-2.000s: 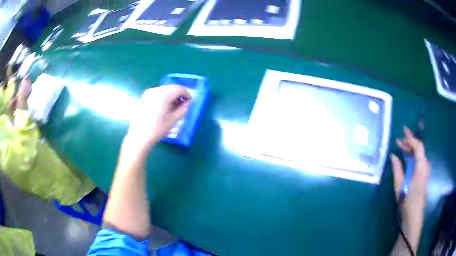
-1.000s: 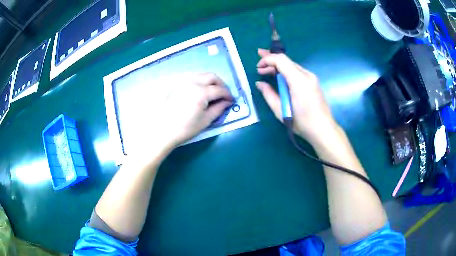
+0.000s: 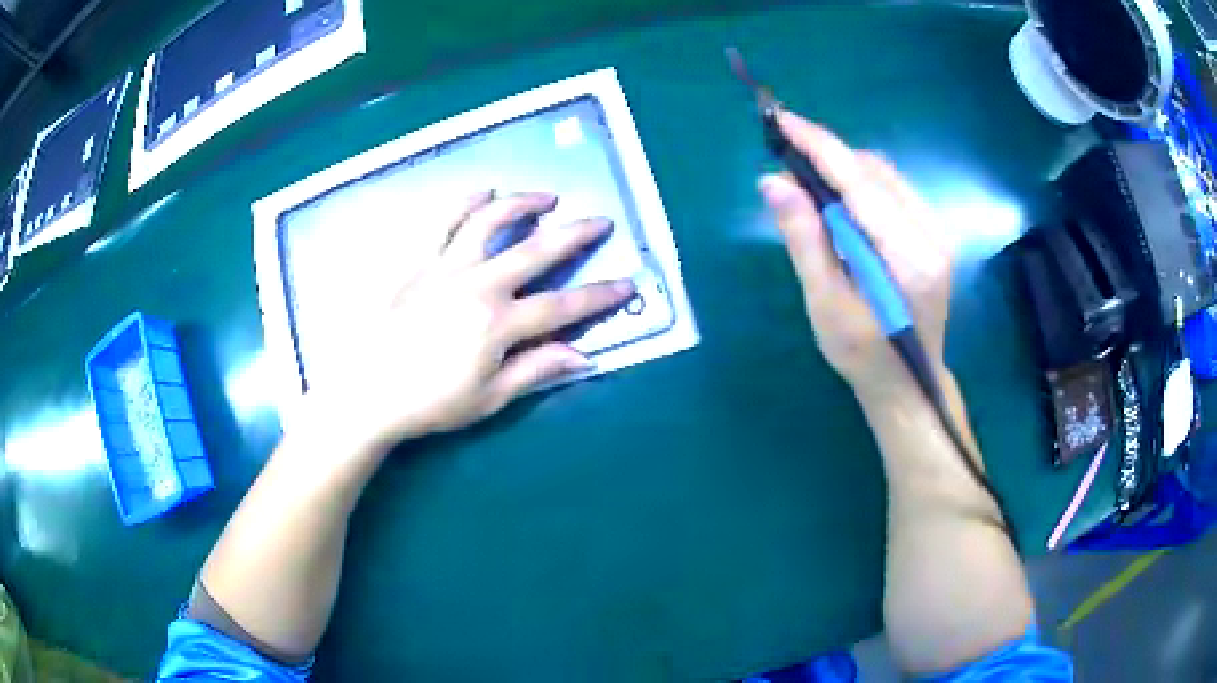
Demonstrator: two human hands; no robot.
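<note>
A flat tablet cover, glaring white, lies on a white backing sheet on the green mat. A small ring-shaped hole shows at its lower right corner. My left hand rests on the cover with fingers spread, one fingertip beside the ring hole. Whether a small part is under the fingertips is hidden. My right hand holds the soldering iron by its blue handle, right of the cover. Its tip points up and away, touching nothing.
A blue parts bin with pale contents stands at left. More dark covers on white sheets lie at the upper left. At right are a white round fume extractor, a black soldering station and a pink stick.
My left hand has turned from a pinch near the ring hole to spread fingers laid on the cover. My right hand has moved right with the iron, whose tip now leans further left.
</note>
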